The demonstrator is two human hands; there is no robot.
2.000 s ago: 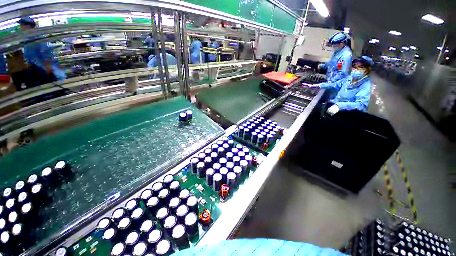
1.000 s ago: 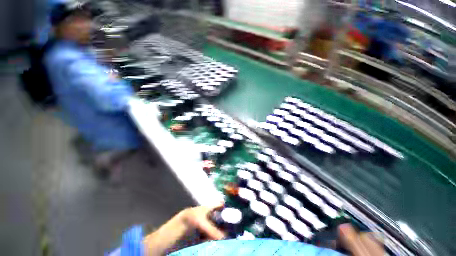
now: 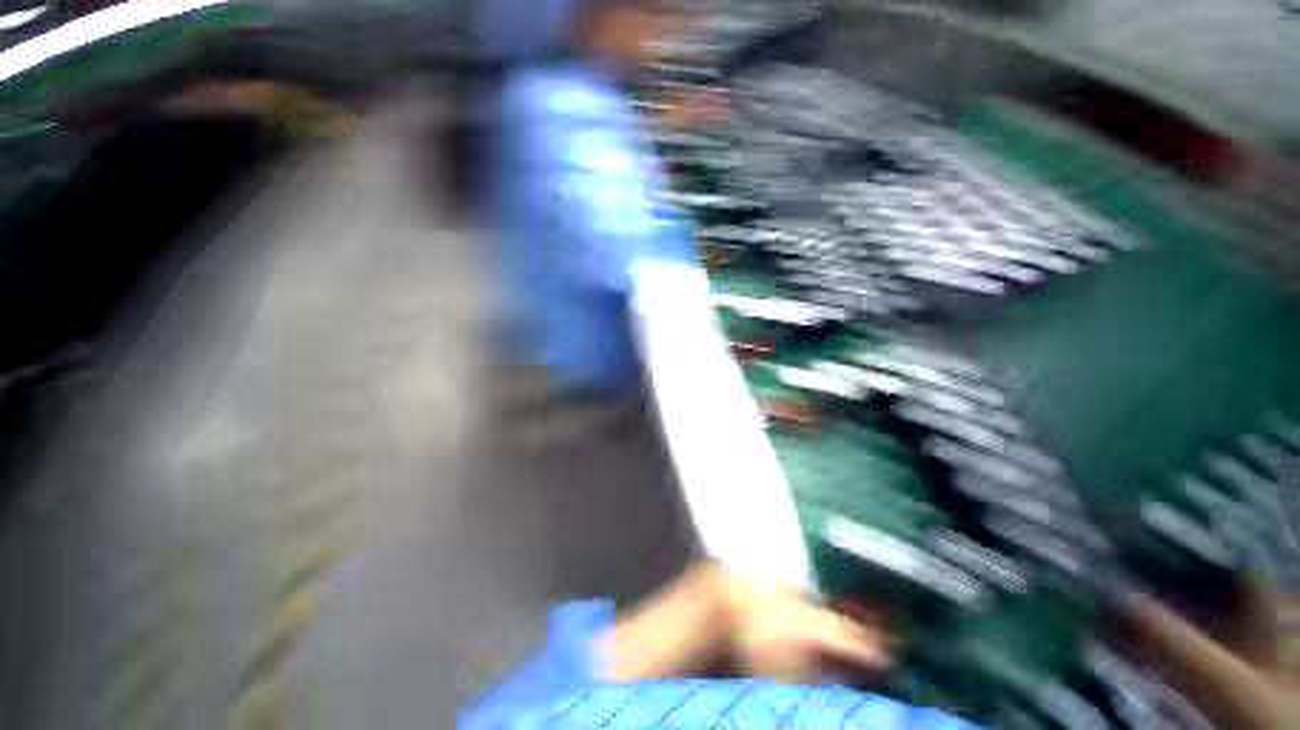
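The picture is strongly blurred. My left hand is at the bottom centre, over the near end of the white rail. Whether it holds anything cannot be made out. My right hand is at the bottom right corner, partly cut off by the edge, beside a dark shape; its grip is unclear. The green circuit board lies beyond the rail, with streaked white-topped capacitors on it. Small orange-red coils show near its front edge.
A person in blue is beside the rail at the upper centre. More white-topped capacitors are in a block at the upper right. A green bench surface lies right of the board. Grey floor fills the left.
The view has swung left, so the person and rail now appear further right. My left hand was around a white-topped capacitor; that capacitor can no longer be made out.
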